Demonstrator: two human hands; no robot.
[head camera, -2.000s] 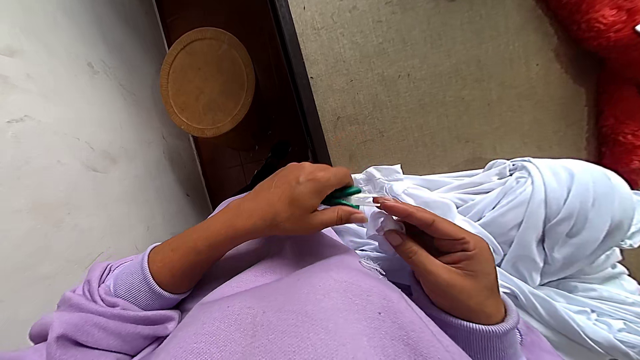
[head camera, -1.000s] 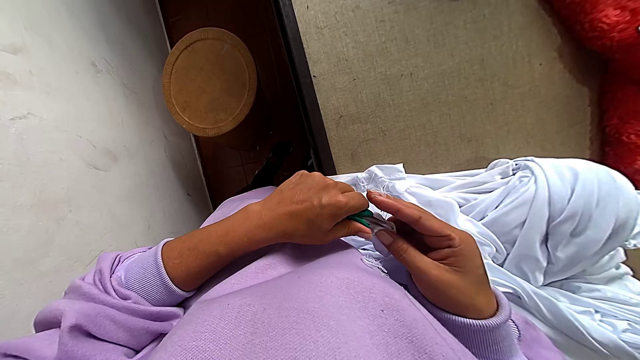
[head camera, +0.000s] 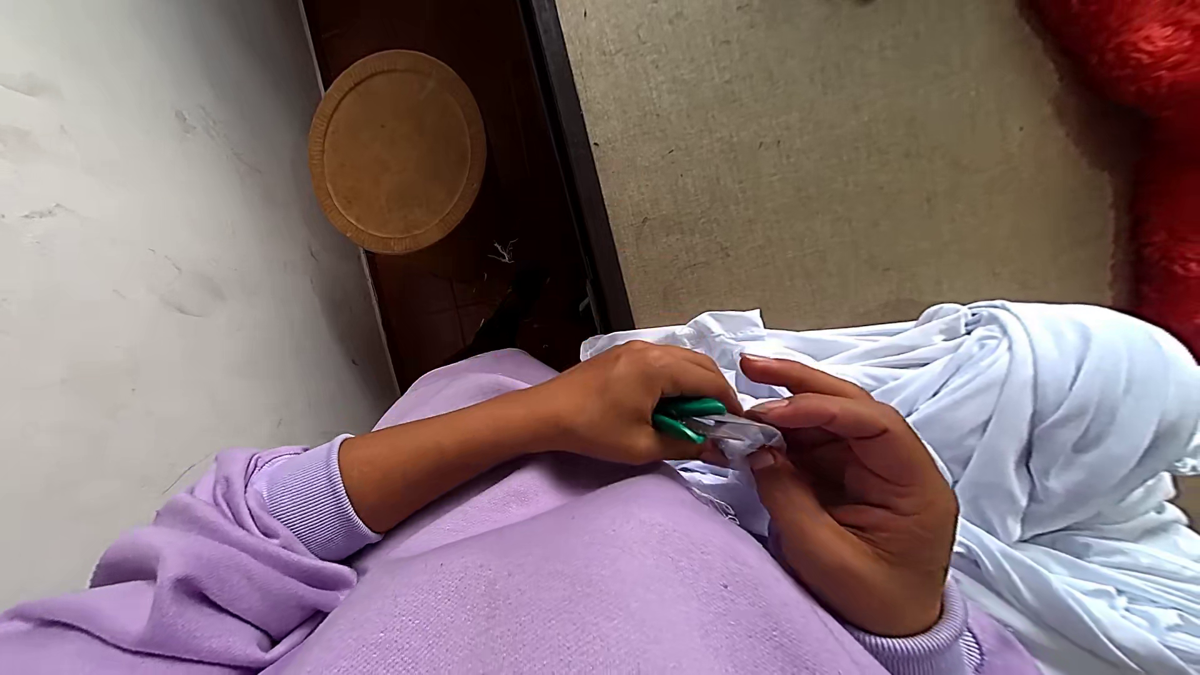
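Observation:
My left hand is closed around small green-handled snips, with their metal blades pointing right towards my other hand. A thin, whitish piece of cloth lies at the blade tips and partly hides them. On the right, my right hand holds this piece at its edge between thumb and fingertips, its upper finger raised clear. White fabric is heaped beyond and to the right of my hands, with frayed threads just below them. Whether the blades are parted cannot be told.
A round tan stool top stands over the dark floor at upper left, beside a scuffed pale wall. A dark-edged beige surface lies ahead. Red plush material is at the far right.
The green handles and blades show more now than one second ago. My right hand's upper finger has lifted away from my left hand.

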